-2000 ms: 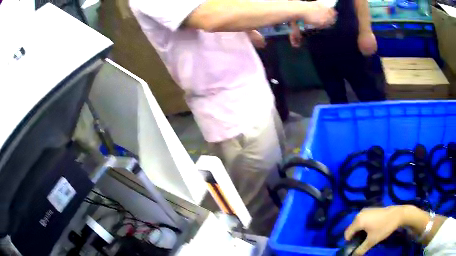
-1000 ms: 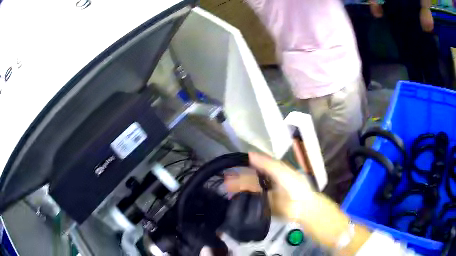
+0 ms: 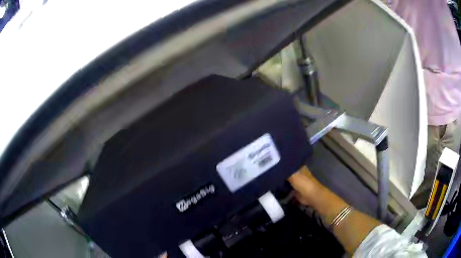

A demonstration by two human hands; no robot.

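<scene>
The white test box (image 3: 126, 30) is open. Its big dark foam block (image 3: 202, 141) with a white label fills the middle of the view. Below the block, the black fixture shows two white rings (image 3: 272, 206). My right hand (image 3: 308, 189) reaches in at the block's lower right corner, its fingers partly hidden by the block. Only a sliver of my left hand (image 3: 163, 255) shows at the bottom edge, left of the lower ring. No headphones can be made out clearly in the dark area between my hands.
Silver lift arms (image 3: 354, 126) stand right of the block. A white post with a yellow-black strip (image 3: 440, 191) is at the right, with the blue bin's edge (image 3: 455, 247) in the corner. A person in a pink shirt (image 3: 434, 75) stands beyond the box's side panel.
The view has turned from the blue bin to the test box and come closer. My right hand gripped headphones in the bin, carried them over the box front, and is now under the foam block.
</scene>
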